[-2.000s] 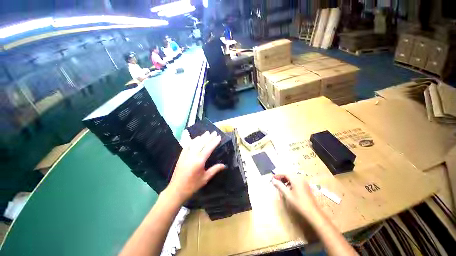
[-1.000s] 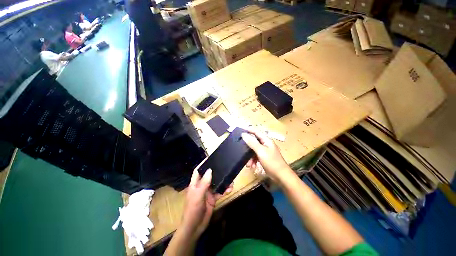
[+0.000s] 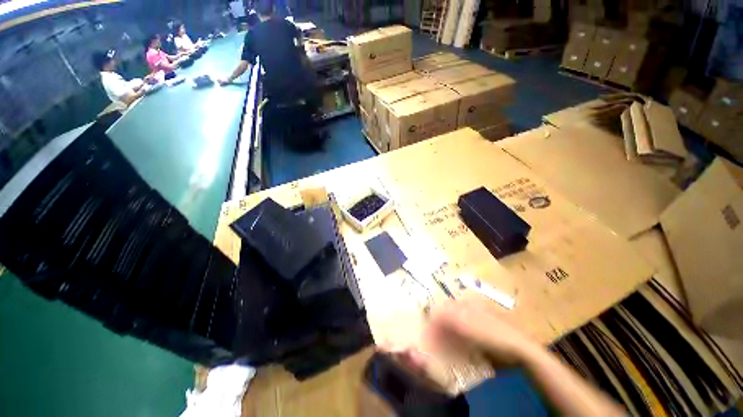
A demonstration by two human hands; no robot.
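A black housing (image 3: 407, 389) is at the bottom centre, below the bench edge, cut off by the picture's edge. My right hand (image 3: 464, 332) is blurred above and beside it; its grip cannot be made out. My left hand is not clearly visible. A stack of black housings (image 3: 301, 318) stands on the bench, with a flat black piece (image 3: 281, 236) tilted on top. A small stack of black housings (image 3: 494, 221) lies on the printed cardboard. A pale tray (image 3: 391, 213) holds tiny black pieces. A dark pad (image 3: 385, 252) lies in front of it.
A tall leaning stack of black housings (image 3: 106, 244) is at left on the green conveyor (image 3: 187, 155). White gloves (image 3: 220, 392) lie at the near bench edge. Closed cartons (image 3: 419, 114) stand behind the bench. Flattened cartons (image 3: 644, 358) are on edge at right. People are along the conveyor.
The housing that both hands held over the bench edge is now lower, at the bottom of the picture. My left hand has dropped from clear view. The right hand is blurred. The view has shifted.
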